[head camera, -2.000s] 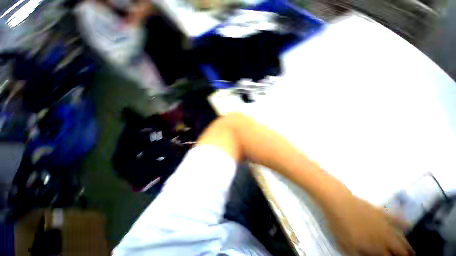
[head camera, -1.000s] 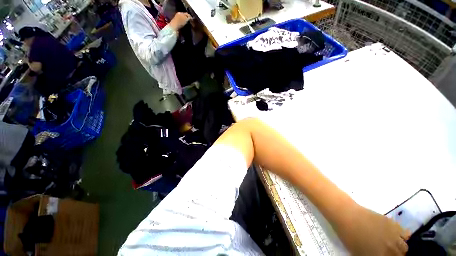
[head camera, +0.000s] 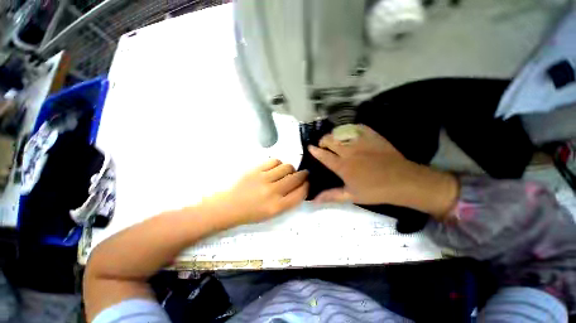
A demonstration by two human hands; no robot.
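Black fabric lies under the machine head and spreads to the right over the table. My left hand rests at the fabric's left edge with fingers curled, its fingertips on the cloth. My right hand lies flat on the black fabric just below the needle area, fingers pointing left, a pale yellowish band or pad on one finger. The off-white sewing machine head stands above both hands. The presser foot and needle are too dark and blurred to make out.
A grey-white tube hangs left of the needle area. A blue basket with black and floral pieces stands at the left. White cloth with a dark patch hangs at the right. The worn table edge runs in front of me.
The view has swung from the left side of the workshop to the sewing machine. My right hand and the machine head have come into view. The basket now shows at the far left.
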